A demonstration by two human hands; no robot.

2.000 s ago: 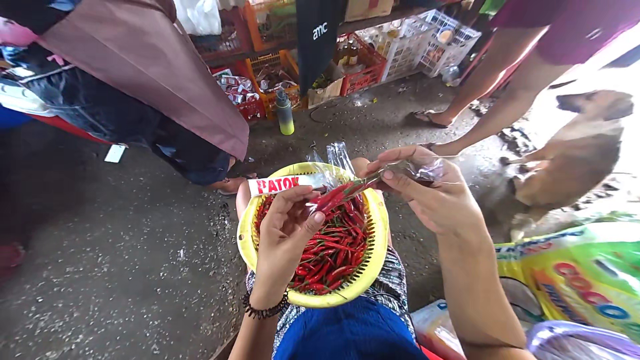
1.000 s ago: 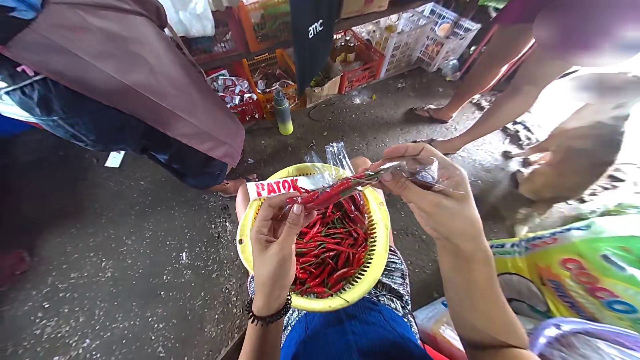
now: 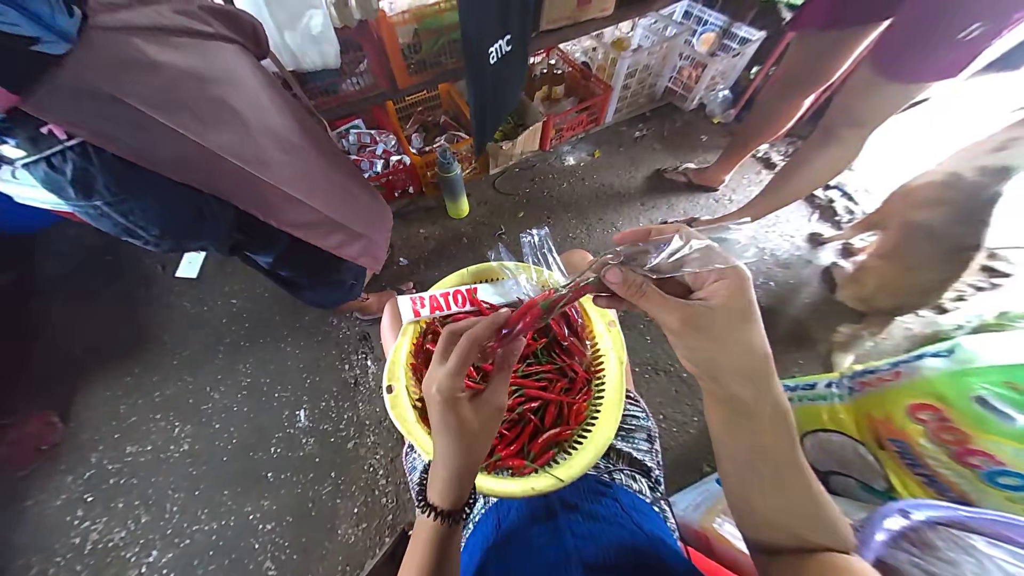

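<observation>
A yellow plastic basket [image 3: 614,360] full of red chili peppers [image 3: 532,416] rests on my lap. Above it, a narrow clear plastic bag [image 3: 552,308] has red chilies inside. My left hand [image 3: 472,372] grips the bag's filled lower end. The fingers and thumb of my right hand [image 3: 680,296] pinch its upper part, and loose clear film sticks out past them. A printed plastic packet [image 3: 448,302] lies across the far rim of the basket, with more clear plastic bags [image 3: 542,252] beside it.
A bottle [image 3: 453,188] stands on the floor before crates [image 3: 576,100] of goods. A person in a brown apron [image 3: 200,120] is at left, another person's bare legs [image 3: 808,112] at right. Near them is a dog [image 3: 920,240]. Large printed bags [image 3: 920,416] lie at my right.
My left hand has lowered slightly with the filled end of the bag, which now slants more. My right hand keeps its hold. The dog has lowered its head.
</observation>
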